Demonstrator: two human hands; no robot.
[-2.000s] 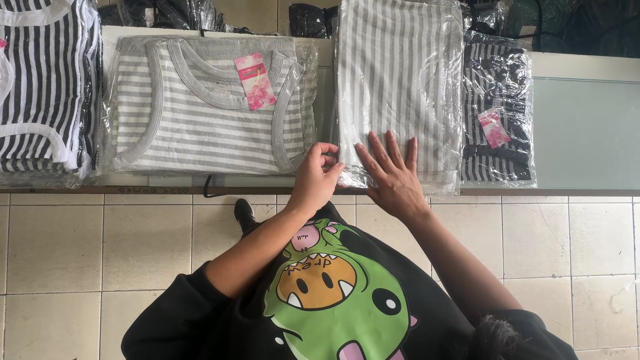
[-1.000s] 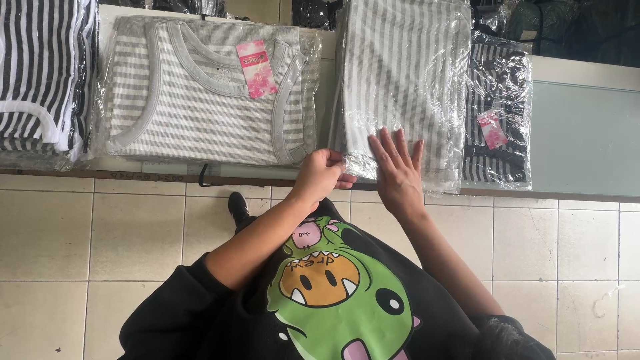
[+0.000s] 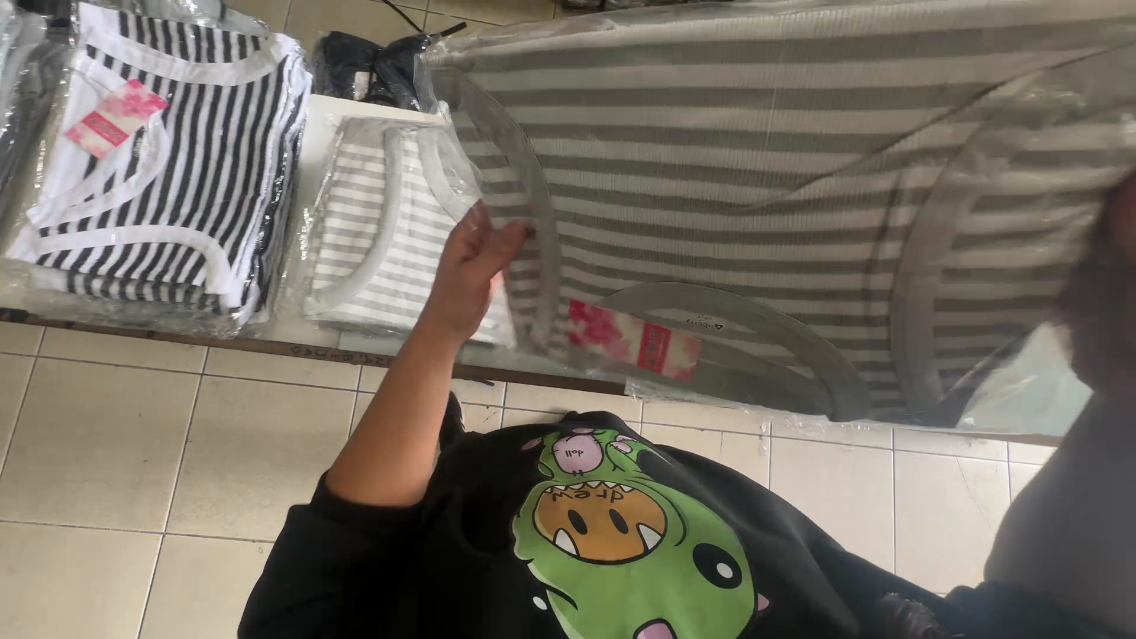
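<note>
A grey-and-white striped garment in a clear plastic bag (image 3: 728, 204) is raised close to the camera, its neckline and a pink-and-white tag facing me. My left hand (image 3: 472, 271) pinches the bag's left edge between thumb and fingers. At the far right, my right hand (image 3: 1105, 293) is dark and blurred at the bag's other end, partly out of frame; its fingers cannot be made out. Behind my left hand lies another bagged grey-striped garment (image 3: 355, 240), partly covered by the raised one.
Bagged black-and-white striped garments (image 3: 195, 169) with a pink tag lie stacked on the left of the table. A black bundle (image 3: 373, 67) sits behind. The table's front edge (image 3: 319, 351) runs above a tiled floor (image 3: 275, 426).
The bagged grey-striped garment, flat on the table under my hands before, is now lifted toward the camera and turned. My hands have moved apart. The view has shifted left.
</note>
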